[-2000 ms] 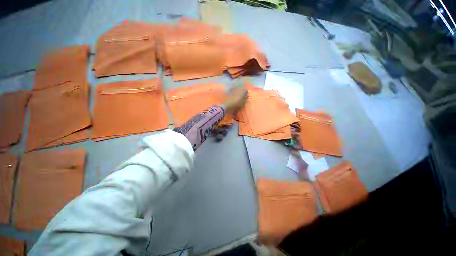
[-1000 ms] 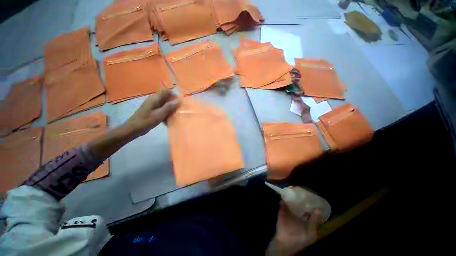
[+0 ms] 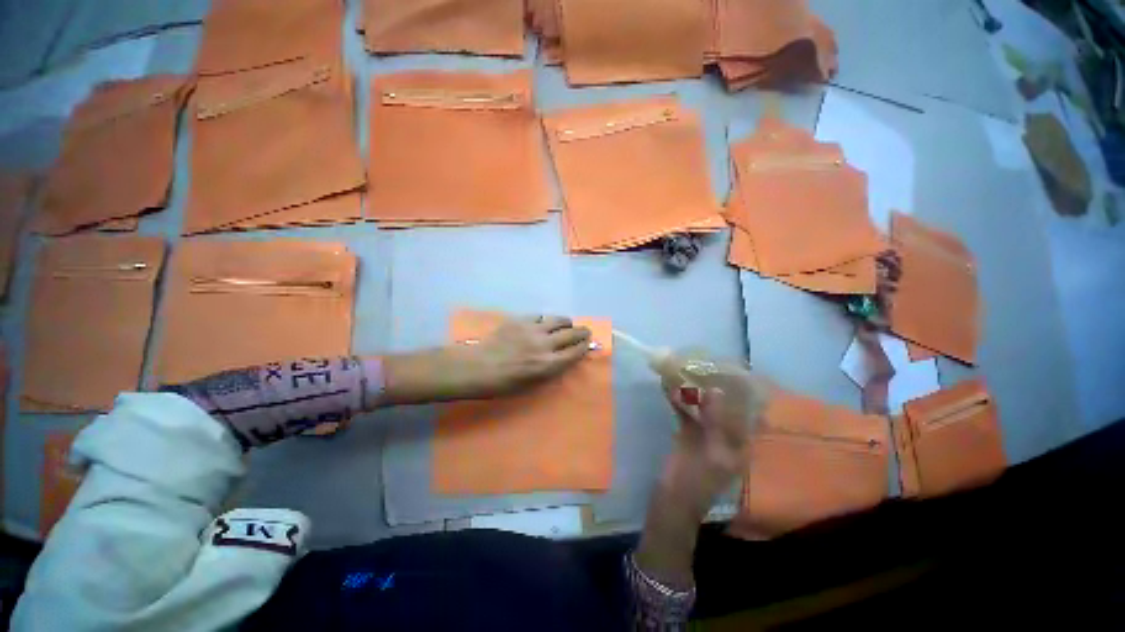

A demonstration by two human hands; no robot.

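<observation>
An orange zippered panel [image 3: 524,426] lies flat on a pale grey work board [image 3: 413,451] in front of me. My left hand [image 3: 531,351] rests palm down across the panel's upper part, over its zip, fingers pointing right; it grips nothing that I can see. The zip's right end shows by the fingertips. My right hand [image 3: 712,432] is shut around a clear glue bottle [image 3: 722,385] with a red mark. The bottle's pale nozzle [image 3: 635,347] points up and left, with its tip at the panel's upper right corner.
Stacks of orange zippered panels stand behind [image 3: 459,161], to the left [image 3: 253,321] and to the right [image 3: 814,475]. A small dark clump [image 3: 679,252] lies by one stack. White paper scraps [image 3: 910,377] and a dark, reddish and green tangle [image 3: 867,309] lie at the right.
A panel has come from the stacks and now lies flat on the board. My left hand has moved from its edge onto its top. My right hand has brought the bottle up to its corner.
</observation>
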